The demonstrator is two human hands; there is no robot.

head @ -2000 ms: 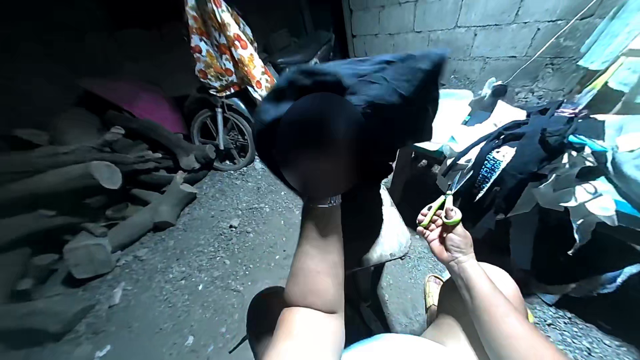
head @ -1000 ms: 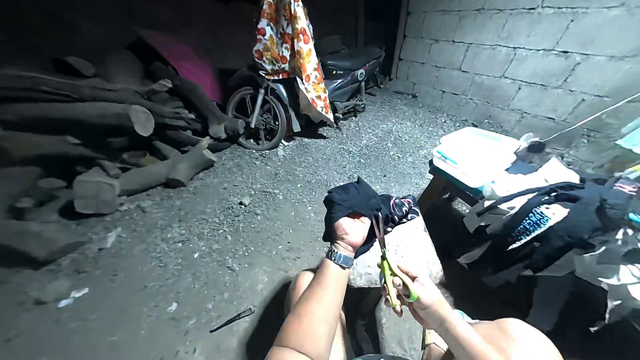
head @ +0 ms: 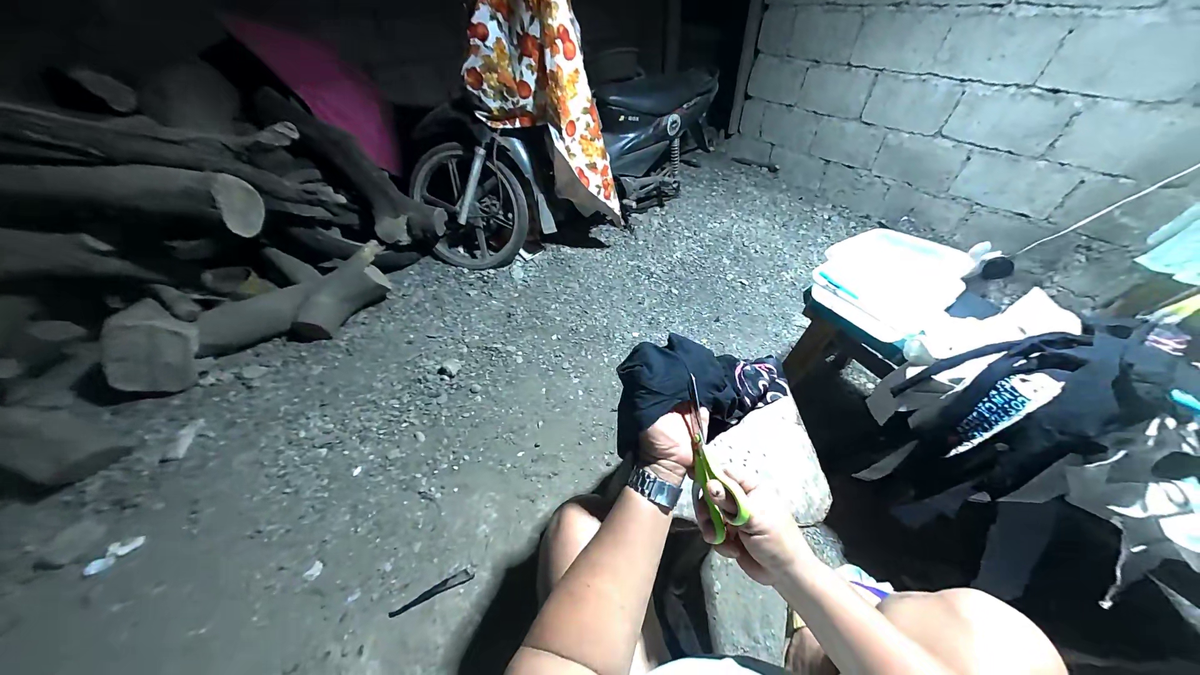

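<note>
My left hand (head: 672,441), with a metal watch (head: 654,487) on its wrist, grips a bunched black cloth (head: 670,375). My right hand (head: 745,525) holds scissors with green handles (head: 717,497). Their blades point up and lie beside my left hand, against the cloth. Whether the blades touch the fabric's edge I cannot tell. A dark cloth with a pink and white pattern (head: 757,380) lies at the far end of a pale block (head: 773,459), just right of the black cloth.
Stacked logs (head: 150,347) lie at the left. Behind stands a motorcycle (head: 487,202) with a floral cloth (head: 539,75) over it. At the right are a white plastic container (head: 891,272) on a low wooden stand and a heap of dark and white fabric (head: 1012,403). A dark strip (head: 431,592) lies on the ground.
Two seconds ago my left hand held the black cloth raised and spread, with the scissors apart from it. Now the cloth is lower and bunched, and the scissors are beside it. The view has shifted.
</note>
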